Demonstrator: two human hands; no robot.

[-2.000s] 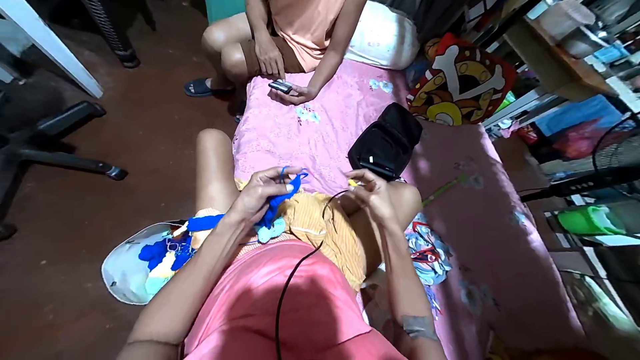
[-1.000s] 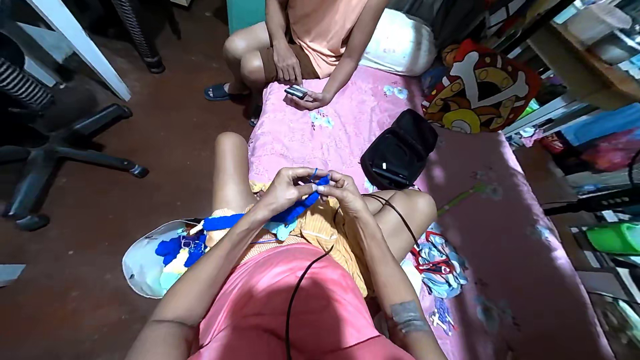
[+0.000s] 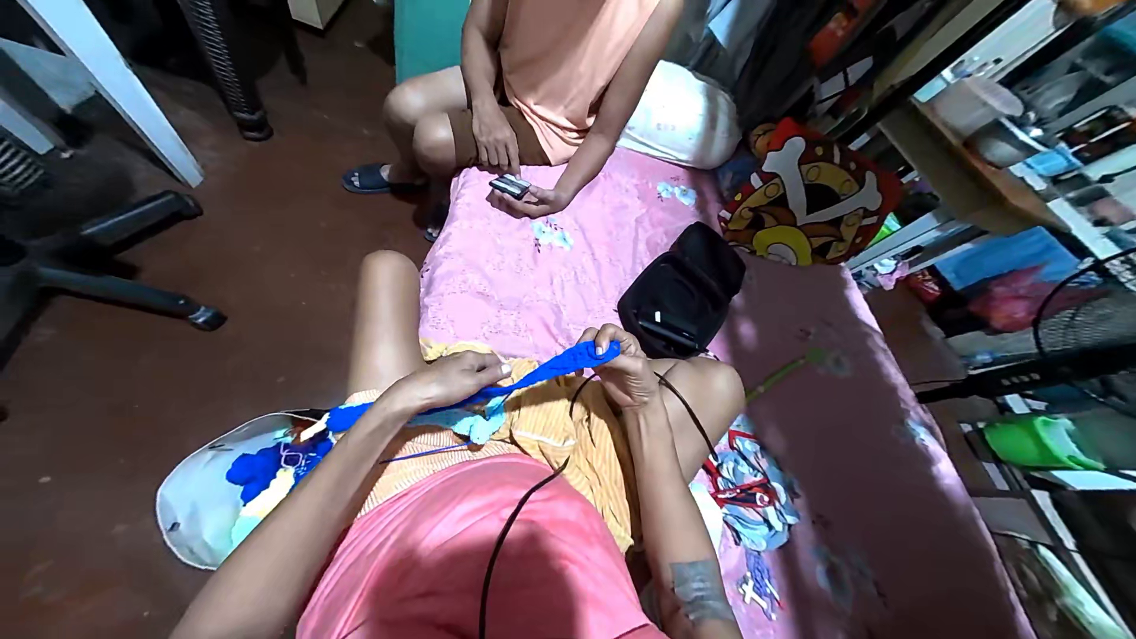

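A blue strip of knitted or crocheted fabric (image 3: 561, 366) stretches across my lap. Its right end is pinched in my right hand (image 3: 624, 366), between thumb and fingers. My left hand (image 3: 457, 380) lies over the strip further left, palm down; how firmly it grips is hard to see. Under the strip lies a light blue piece (image 3: 482, 424) on the yellow cloth (image 3: 541, 426) over my lap. At my left side a whitish bag (image 3: 191, 510) holds blue, cream and pale green yarn or yarn pieces. A black cable (image 3: 508, 524) runs down over my pink shirt.
Another person (image 3: 568, 80) sits on the pink floral bed (image 3: 497, 293), holding a small dark device (image 3: 509, 186). A black case (image 3: 679, 297) lies open beside my knee. Right of my thigh is a heap of blue and red items (image 3: 754, 493). A chair base (image 3: 124, 288) stands at left.
My hands were close together over the blue piece a second ago; now they are apart, with the strip drawn out between them. The view has shifted somewhat.
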